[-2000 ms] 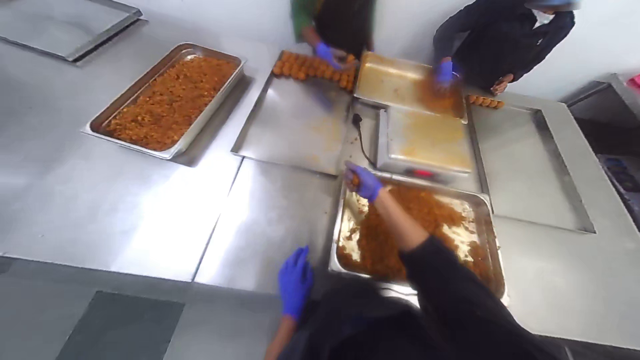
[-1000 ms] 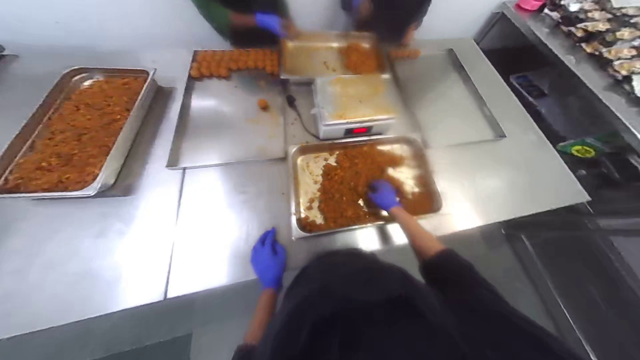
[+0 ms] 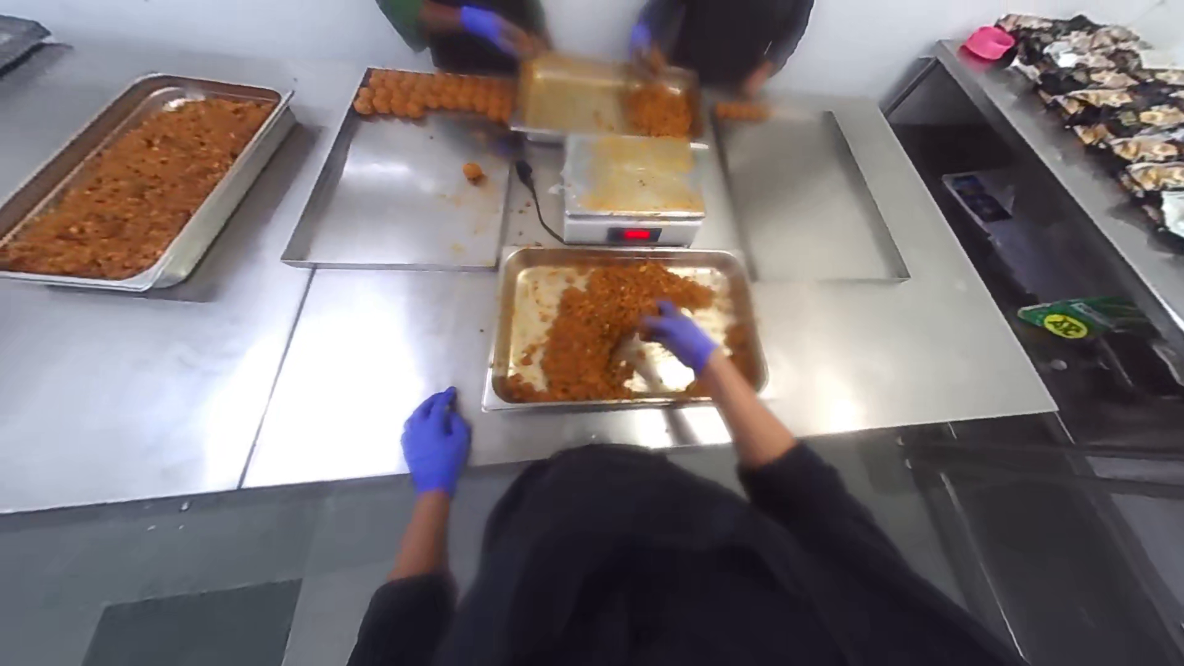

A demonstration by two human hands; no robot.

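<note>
My right hand (image 3: 680, 335), in a blue-purple glove, reaches into a shallow metal tray (image 3: 760, 319) that holds a crumbly orange-brown food mixture (image 3: 592, 338). Its fingertips touch the mixture; whether they hold any of it cannot be told. My left hand (image 3: 435, 442), gloved alike, rests at the table's front edge, left of that tray, with fingers slightly bent and nothing seen in it. Just behind the tray stands a digital scale (image 3: 634, 190) with a lit red display and a stained top. A single ball of the mixture (image 3: 474, 172) lies on a flat metal tray (image 3: 398, 222) at the left.
Rows of balls (image 3: 435, 95) line that flat tray's back edge. Two people work behind the table, their gloved hands at another tray of mixture (image 3: 573, 92). A deep pan of mixture (image 3: 139, 185) stands left, an empty-looking flat tray (image 3: 805, 213) right. A side shelf holds several packets (image 3: 1110, 102).
Two seconds ago my right hand was at the near tray's back left corner; now it is inside, over the mixture. The single ball shows on the flat tray since the middle frame. The view has shifted right.
</note>
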